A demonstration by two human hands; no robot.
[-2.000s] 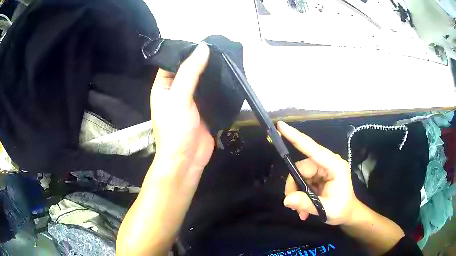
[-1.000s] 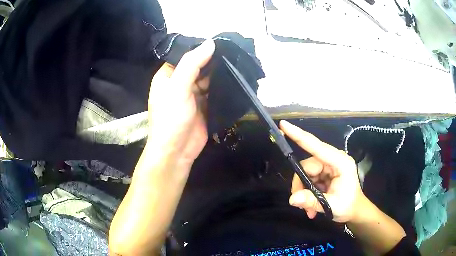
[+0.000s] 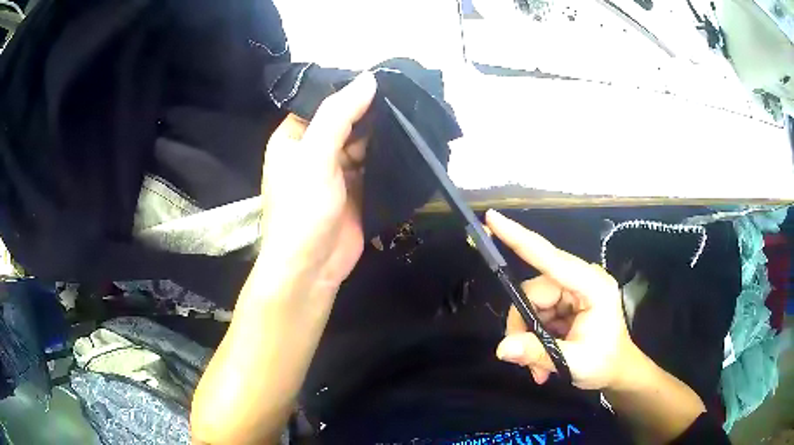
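The black garment spreads over the left of the view, with pale cloth showing inside it. My left hand grips its small black end between thumb and fingers; loose pale threads show at that edge. My right hand holds the fabric shears by the black handles, index finger stretched along them. The blades look closed and point up-left, their tip at the black end close to my left thumb. Whether the tip touches the cloth I cannot tell.
The white machine table with its worn wooden edge lies beyond my hands. Patterned grey cloth lies at lower left. Teal cloth hangs at the right. A white coiled cord lies on black cloth over the lap.
Since two seconds ago the shears' tip has drawn back from the upper edge of the black end, which is spread further right. Over the last second almost nothing has moved.
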